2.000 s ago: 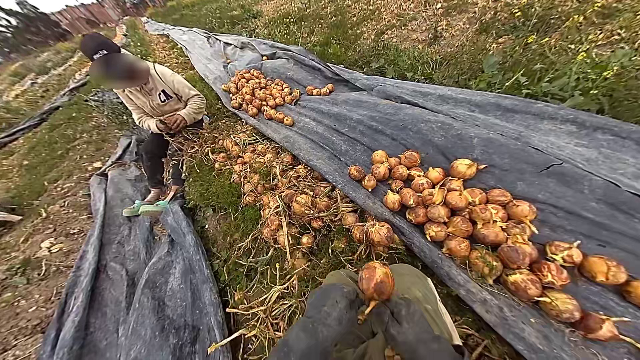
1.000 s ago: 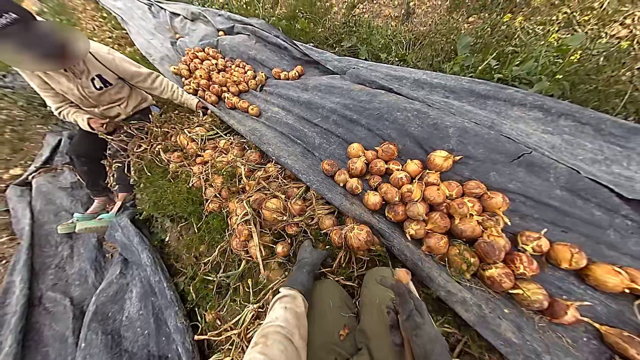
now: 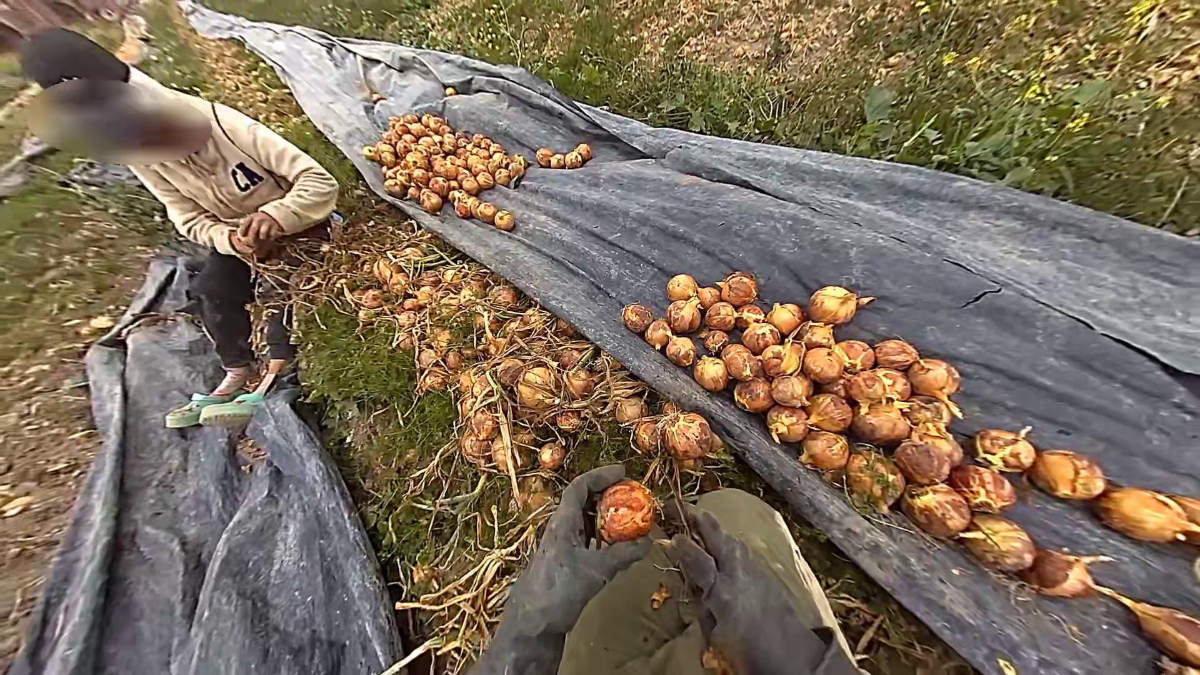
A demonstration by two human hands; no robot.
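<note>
My left hand [image 3: 567, 553], in a dark grey glove, is closed around a reddish-brown onion [image 3: 626, 512] above my olive-green trousers [image 3: 637, 619]. My right hand [image 3: 736, 581], gloved the same way, is beside it over my other thigh; its fingers are near some thin dry stems, and what it grips cannot be made out. Just beyond my hands lies a heap of onions with dry tops and roots [image 3: 537, 386]. Right of that, a pile of trimmed onions [image 3: 825, 361] rests on a dark fabric sheet [image 3: 937, 272].
A person [image 3: 253, 187] in a beige hoodie sits bent forward at the left, hands together. A smaller onion pile [image 3: 436, 159] lies on the sheet's far part. Another dark sheet [image 3: 216, 525] covers ground at the left. Grass and weeds [image 3: 900, 112] border the sheet.
My left hand has come back from the untrimmed heap and now holds an onion over my lap. The other person's arm, stretched toward the far pile a second ago, is drawn back in.
</note>
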